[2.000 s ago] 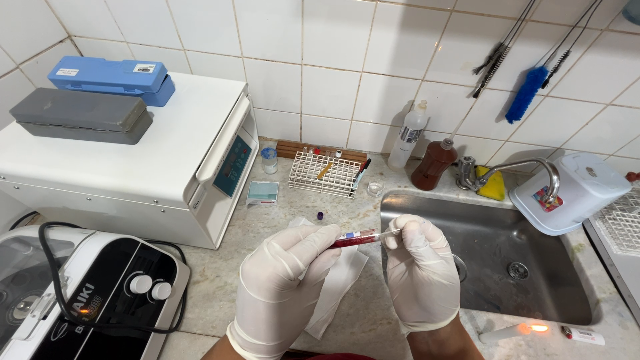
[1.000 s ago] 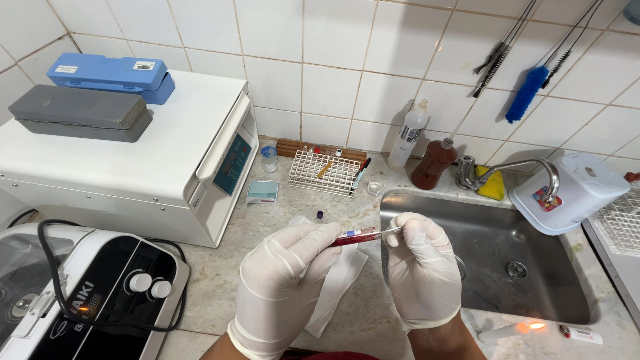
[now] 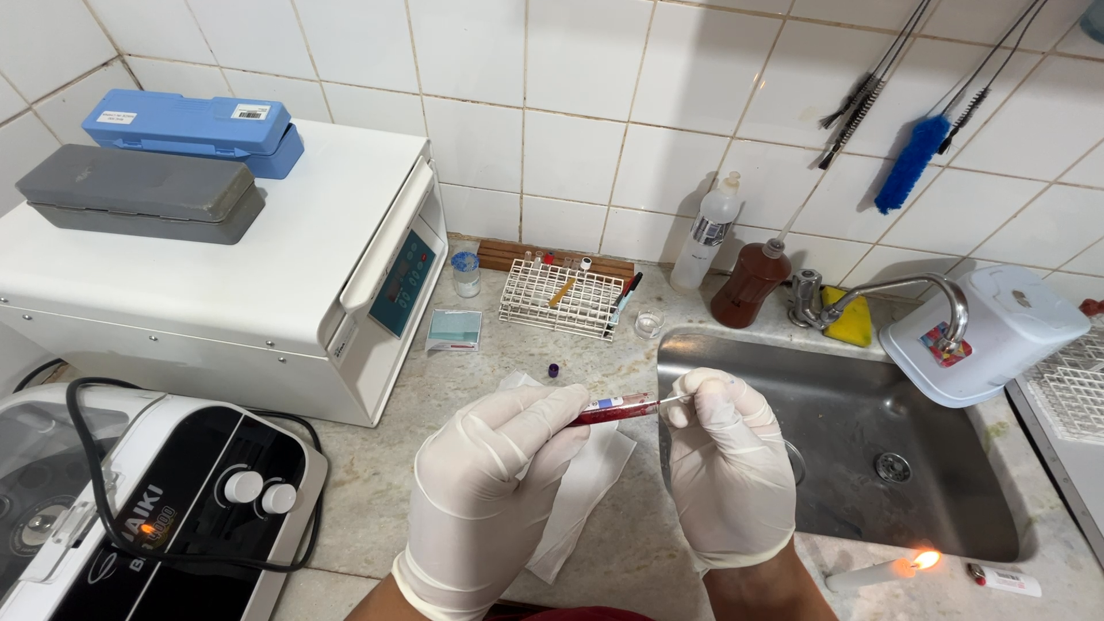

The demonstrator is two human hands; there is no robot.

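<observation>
My left hand [image 3: 500,483], in a white glove, holds a blood sample tube [image 3: 617,409] nearly level, its open mouth to the right. Between the thumb and fingers of my gloved right hand [image 3: 729,466] is a thin capillary tube [image 3: 675,398], whose left end meets the mouth of the sample tube. A small purple cap [image 3: 553,370] lies on the counter behind my hands. White paper [image 3: 586,492] is spread under them. Farther back stands a white wire tube rack [image 3: 561,302] with a few tubes. A teal-and-white packet [image 3: 454,329] lies left of the rack.
At the right front, a lit candle [image 3: 871,575] burns near a lighter [image 3: 1005,580]. A steel sink [image 3: 845,431] with a faucet [image 3: 940,285] lies to the right. Left are a white centrifuge [image 3: 52,535] and a large white machine [image 3: 216,285]. Two bottles, one brown [image 3: 750,285], stand behind the sink.
</observation>
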